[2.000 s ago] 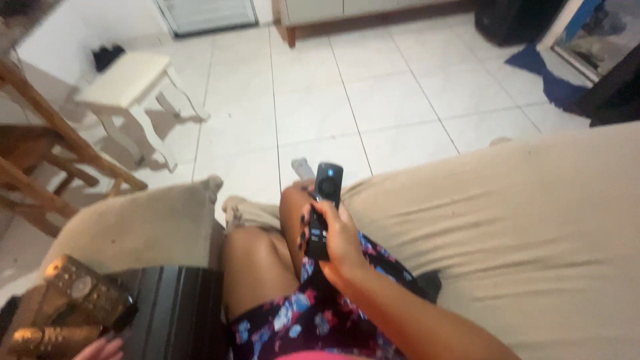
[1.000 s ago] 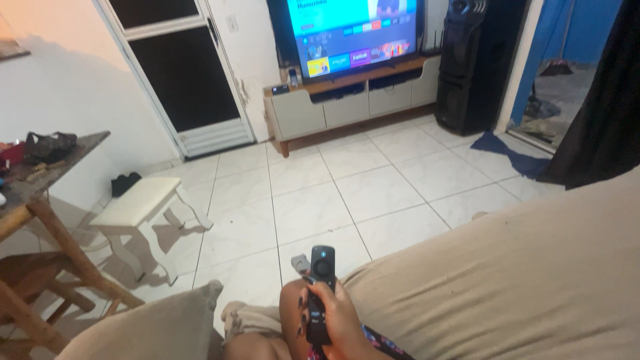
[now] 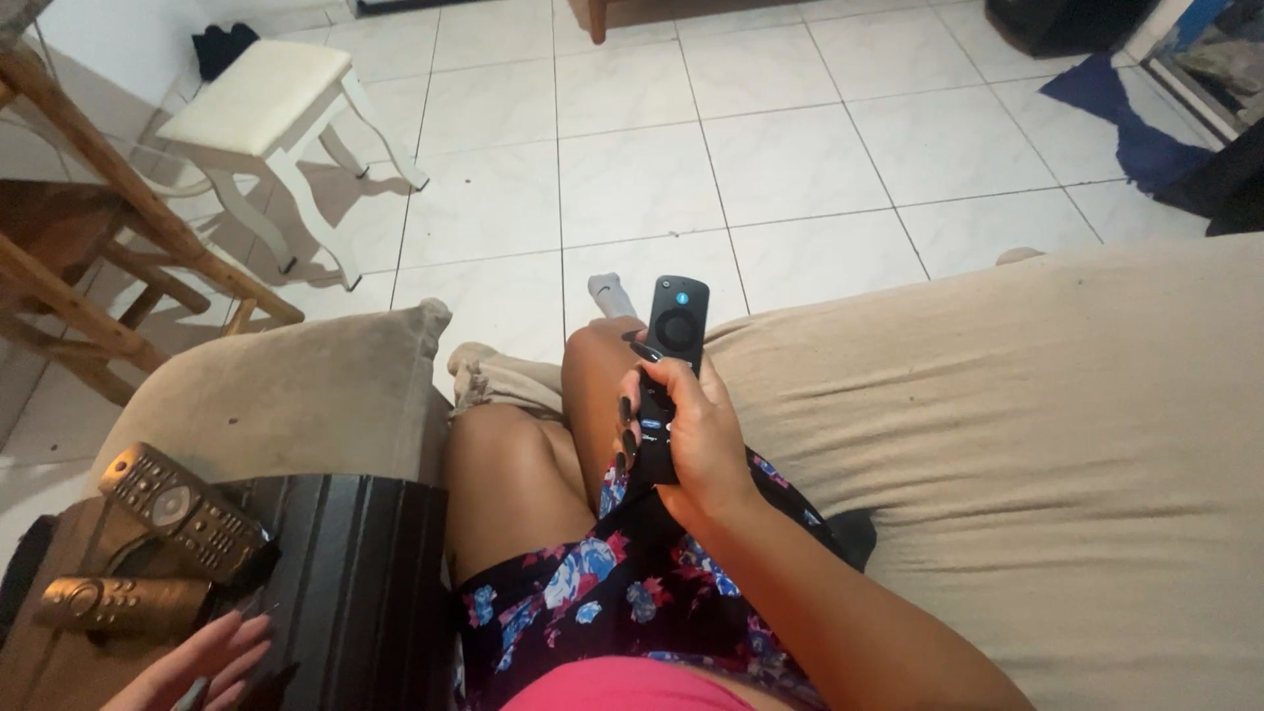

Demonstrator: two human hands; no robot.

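Note:
My right hand (image 3: 701,425) is closed around a black voice remote control (image 3: 675,331), its thumb on the buttons below the round navigation ring. The remote is held above my lap, its top end pointing away from me. My left hand (image 3: 202,671) is at the lower left, near the dark slatted armrest tray (image 3: 336,583), with fingers extended; its lower part is cut off by the frame edge. Just beyond it a small remote control (image 3: 123,604) lies on the tray, and a larger many-buttoned remote control (image 3: 188,513) lies behind that one.
Beige fabric covers the sofa seat (image 3: 987,444) at the right and the sofa arm (image 3: 286,395) at the left. A white stool (image 3: 262,99) and a wooden chair (image 3: 79,267) stand at the left. A dark blue cloth (image 3: 1126,123) lies on the tiled floor.
The view has tilted up to the television and back down. My right hand keeps hold of the black remote throughout. More of my left hand shows now than two seconds ago.

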